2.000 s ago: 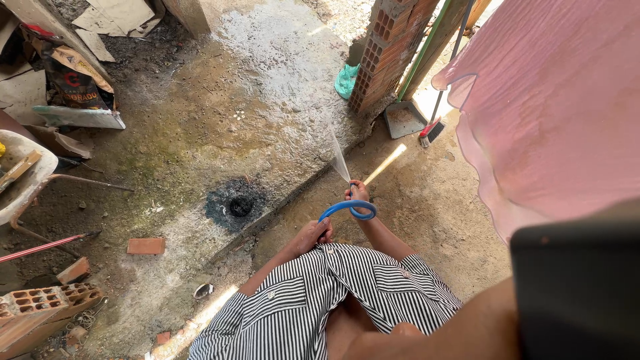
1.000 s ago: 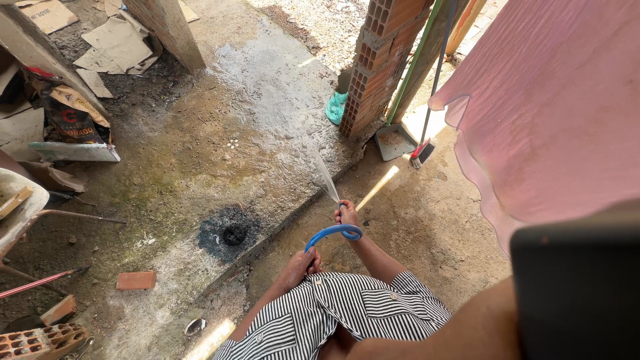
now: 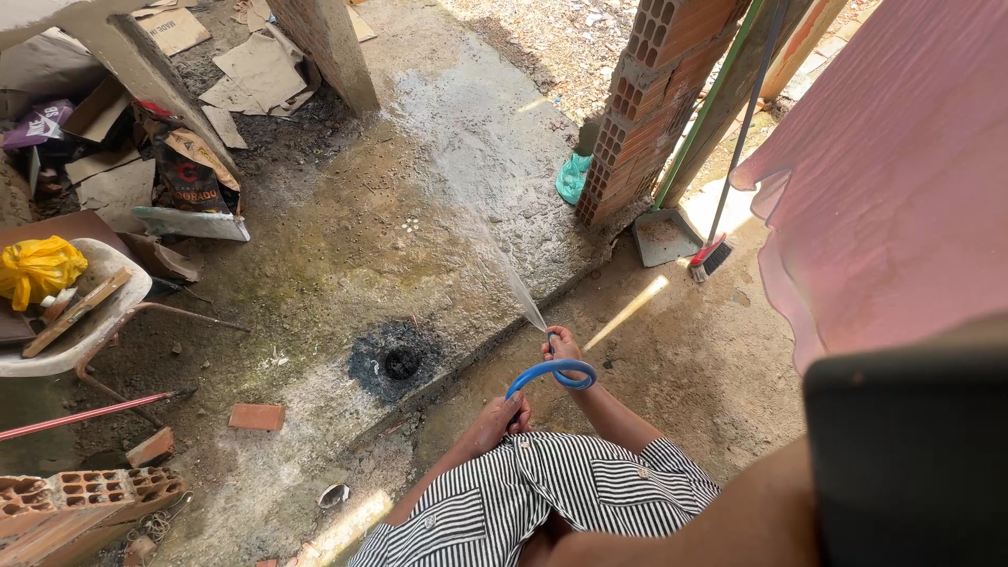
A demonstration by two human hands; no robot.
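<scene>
A blue garden hose (image 3: 557,368) bends in a loop between my two hands. My right hand (image 3: 562,345) grips it close to its outlet, from which a jet of water (image 3: 516,282) sprays up and to the left over the rough concrete slab (image 3: 472,197). Lower and to the left, my left hand (image 3: 504,421) is closed around the hose, near the striped shirt. Beyond the spray, the slab's upper part looks wet and shiny. The run of the hose below my left hand is hidden.
A hollow-brick wall end (image 3: 630,118) stands upper right, by a teal plastic bag (image 3: 572,178), a dustpan (image 3: 666,236) and a broom (image 3: 711,258). A sooty round hole (image 3: 402,362), a brick (image 3: 257,417) and a wheelbarrow (image 3: 118,315) lie left. Pink cloth (image 3: 890,181) hangs right.
The water jet has swung somewhat further to the left. Both hands keep their hold on the hose. The view has shifted a little.
</scene>
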